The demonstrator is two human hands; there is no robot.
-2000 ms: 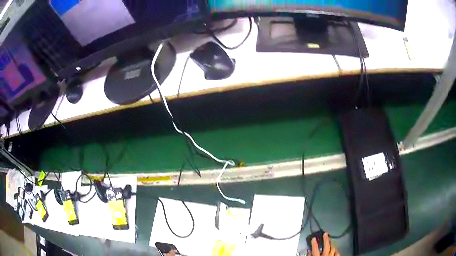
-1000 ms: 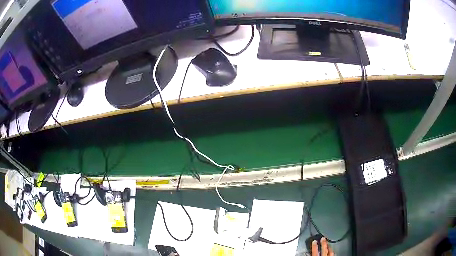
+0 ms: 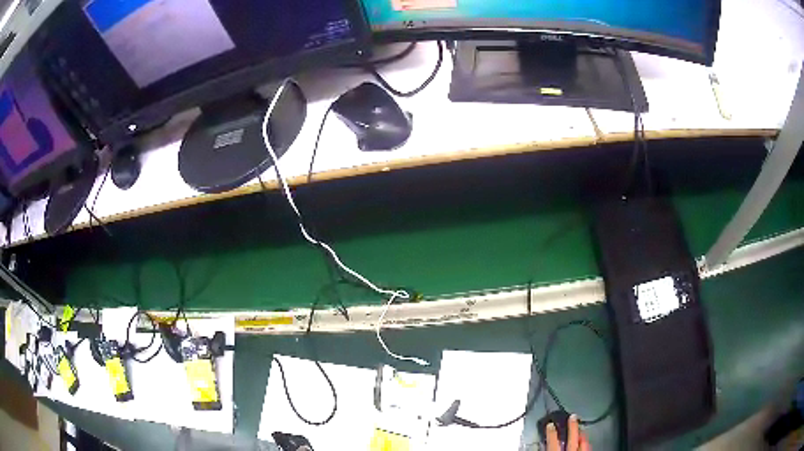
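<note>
My right hand [image 3: 567, 434] is cut off by the bottom edge. Its fingers rest on a small black computer mouse [image 3: 552, 425] on the green bench. My left hand is not visible. A dark object [image 3: 289, 441], perhaps a smartphone, is cut off at the bottom edge, left of centre. A yellow-green phone screen display [image 3: 389, 439] lies to its right, beside a white sheet [image 3: 483, 388]. A black cable end [image 3: 451, 413] lies on that sheet.
Several phones with yellow-green screens [image 3: 204, 384] and cables lie at left. A long black tray [image 3: 663, 370] lies right of the mouse. A white cable [image 3: 339, 262] hangs from the upper shelf, which holds monitors [image 3: 291, 53] and a larger black mouse [image 3: 375, 117].
A pale orange window now shows on the right monitor. The view has tilted slightly. The dark object has slid a little out of the bottom edge since the oldest frame. My right hand stays on the mouse.
</note>
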